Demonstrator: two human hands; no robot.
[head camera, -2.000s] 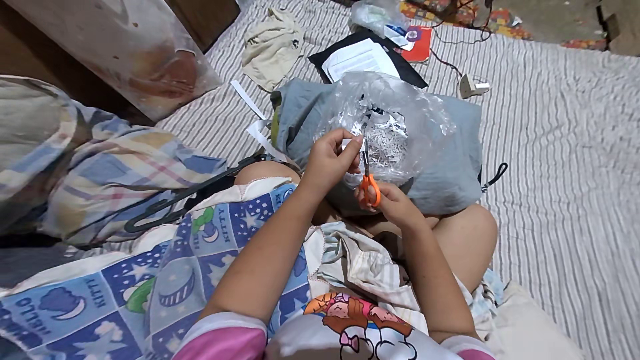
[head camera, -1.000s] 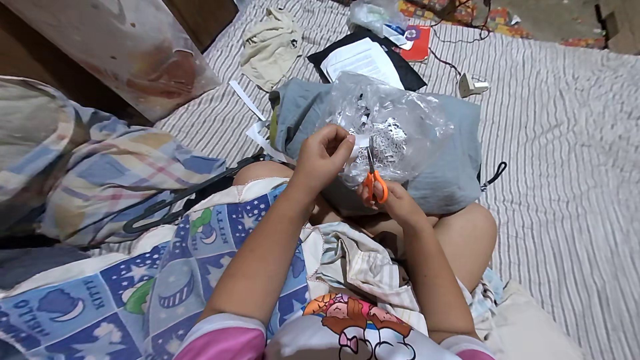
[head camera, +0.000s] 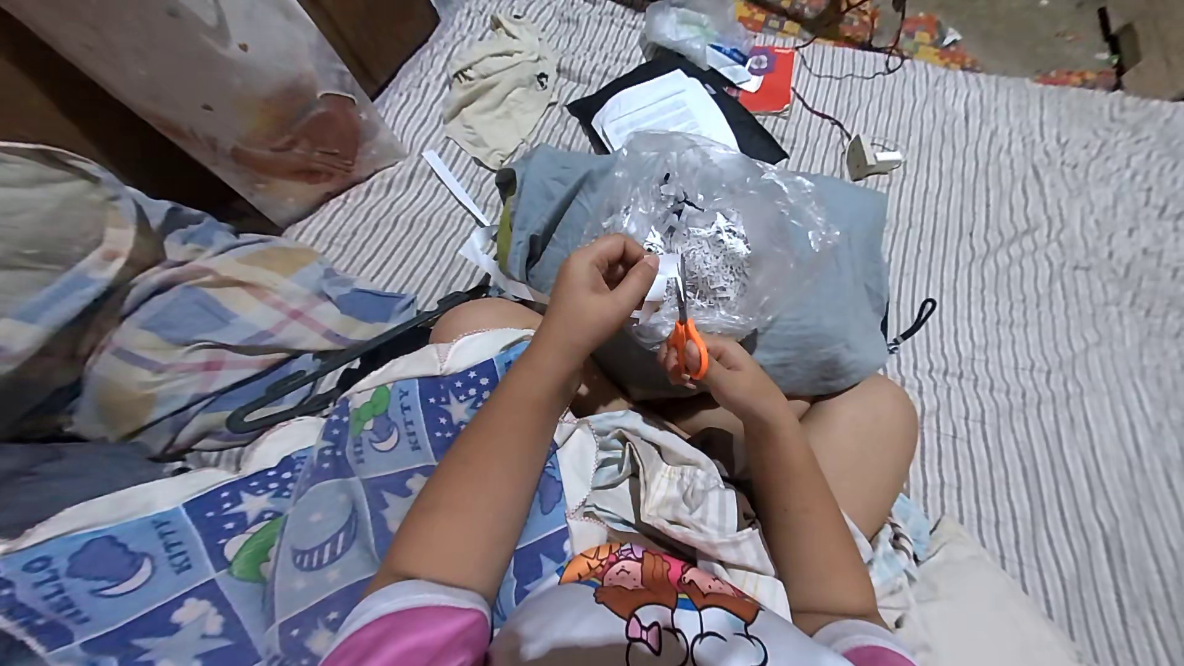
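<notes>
My left hand (head camera: 601, 291) pinches a small strip of white paper (head camera: 660, 279) between thumb and fingertips. Orange-handled scissors (head camera: 688, 350) are in my right hand (head camera: 731, 375), their blades pointing away from me along the right edge of the strip. Beyond and beneath both hands lies a clear plastic bag (head camera: 786, 213) with a heap of small white and dark paper cuttings (head camera: 717, 259) in it. The bag rests on a grey-blue cloth-covered bundle (head camera: 846, 305) across my lap.
Paper strips (head camera: 455, 188) lie left of the bundle. Beyond it are a black pouch (head camera: 592, 109) with printed sheets (head camera: 671, 109), a beige cloth (head camera: 499, 92), a red booklet (head camera: 772, 81) and a white plug adapter (head camera: 869, 159) with a cord. A patterned blanket (head camera: 370, 518) covers my left side.
The plastic bag's shape and the spread of cuttings inside it have shifted slightly. Both hands stay in nearly the same place, with the paper and the scissors still held.
</notes>
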